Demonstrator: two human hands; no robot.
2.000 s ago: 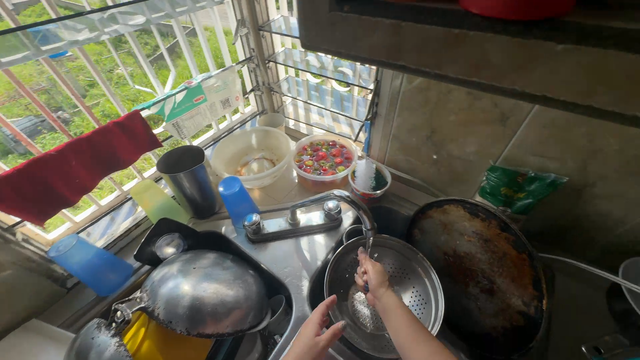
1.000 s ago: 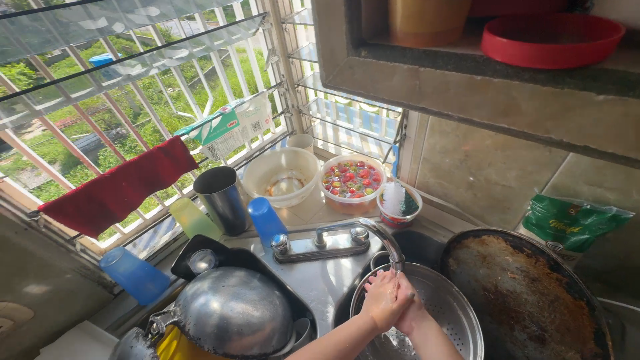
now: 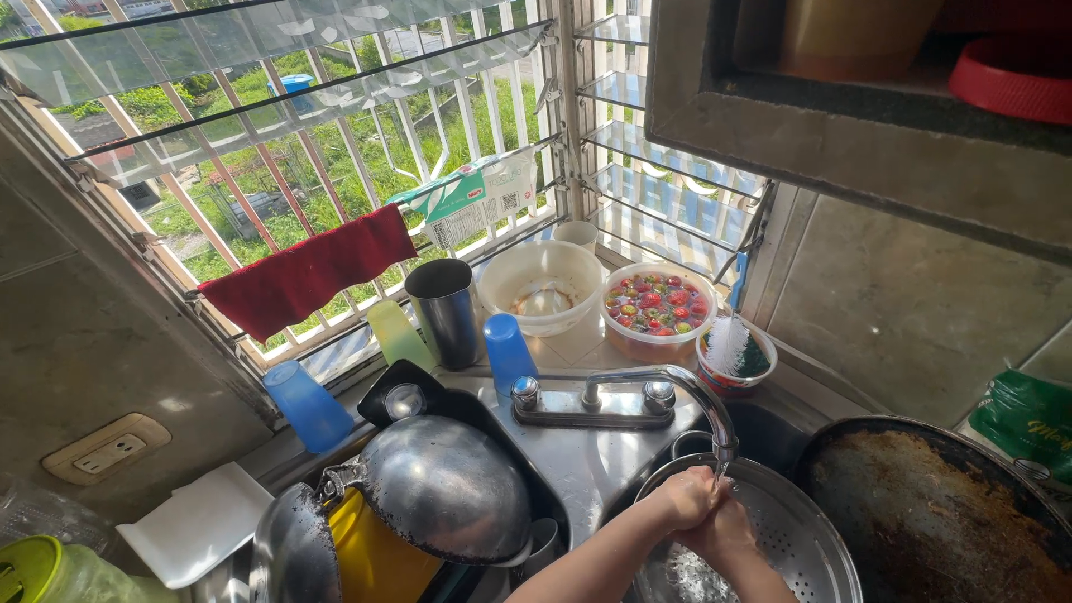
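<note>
My left hand (image 3: 688, 498) and my right hand (image 3: 722, 529) are pressed together under the chrome faucet (image 3: 712, 402), where water runs onto them. Their fingers overlap, so whether anything lies between them is hidden. Below them a perforated metal colander (image 3: 804, 536) sits in the sink basin, with water splashing inside it. Behind the faucet stand a tub of strawberries in liquid (image 3: 657, 310), a cloudy plastic bowl (image 3: 542, 289) and a small tub with a white bristle brush (image 3: 730, 345).
Left of the basin, a black dish rack (image 3: 502, 435) holds a dented metal pan (image 3: 448, 486) and other dishes. A blue cup (image 3: 508, 352) stands by the faucet. A large scorched round pan (image 3: 938, 511) lies at right. Overhead at right is a shelf (image 3: 837, 151).
My hands were apart two seconds ago, the right over the colander; now they are clasped together under the faucet. The view has shifted somewhat.
</note>
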